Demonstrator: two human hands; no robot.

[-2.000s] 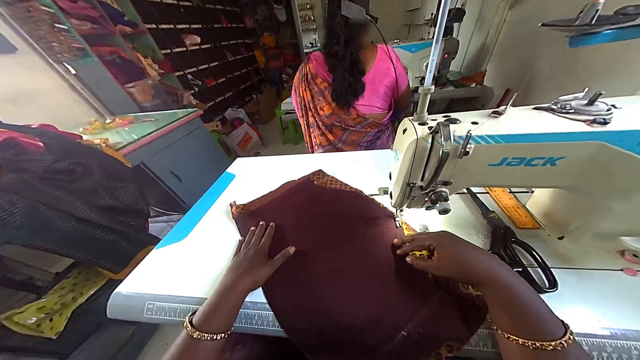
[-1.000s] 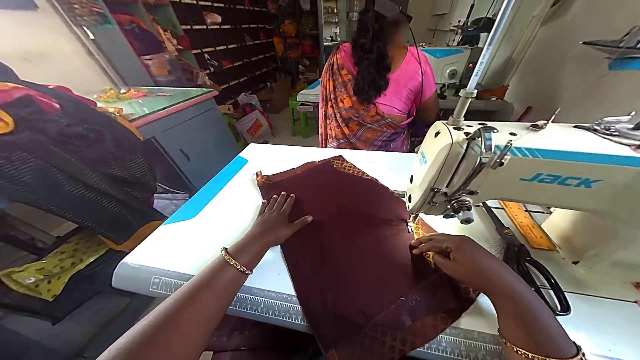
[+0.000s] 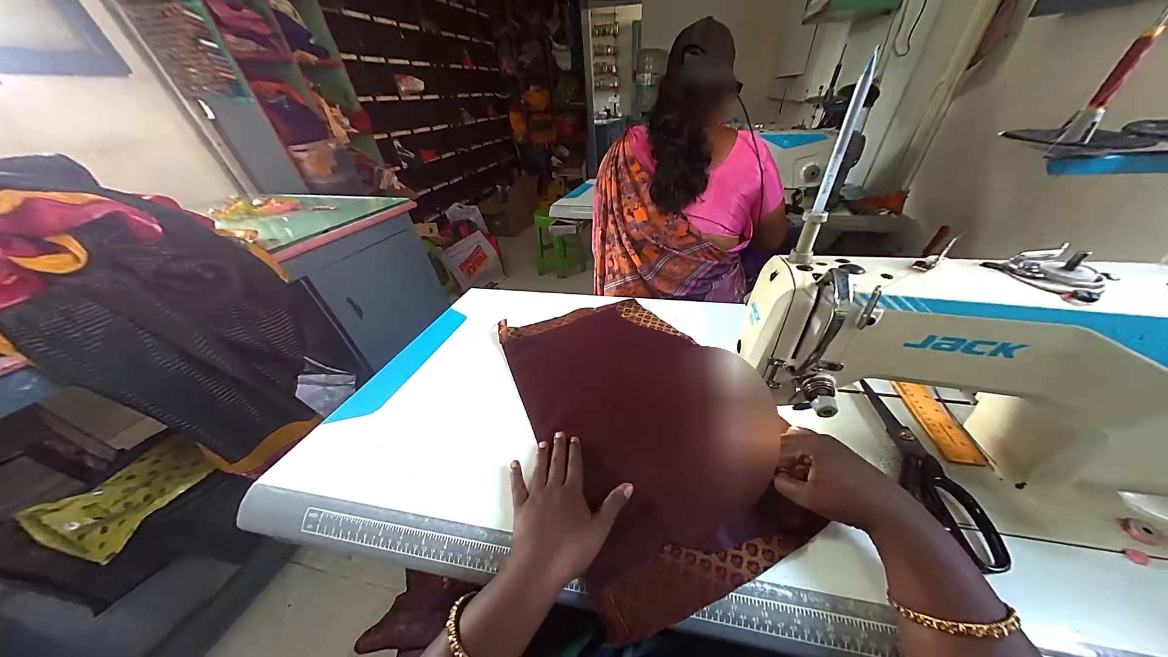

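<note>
A maroon cloth piece [image 3: 630, 411] with a patterned gold border lies on the white sewing table [image 3: 411, 438], its lower part hanging over the front edge. My left hand [image 3: 561, 502] rests with spread fingers on the cloth's left side. At the cloth's right edge, my right hand [image 3: 817, 470] pinches a fold of it between thumb and fingers. The head of a Jack sewing machine [image 3: 812, 347] stands just beyond that hand. A blurred patch hides part of the cloth and the area around the needle.
Black-handled scissors [image 3: 949, 502] and an orange ruler [image 3: 940, 424] lie right of my right hand, under the machine arm. Dark cloth [image 3: 146, 310] is heaped at the left. Beyond the table a person [image 3: 693, 182] sits facing away, near a green stool [image 3: 557, 245].
My left hand has come down the cloth toward the table's front edge. My right hand has also moved nearer the front edge, holding the cloth's right edge.
</note>
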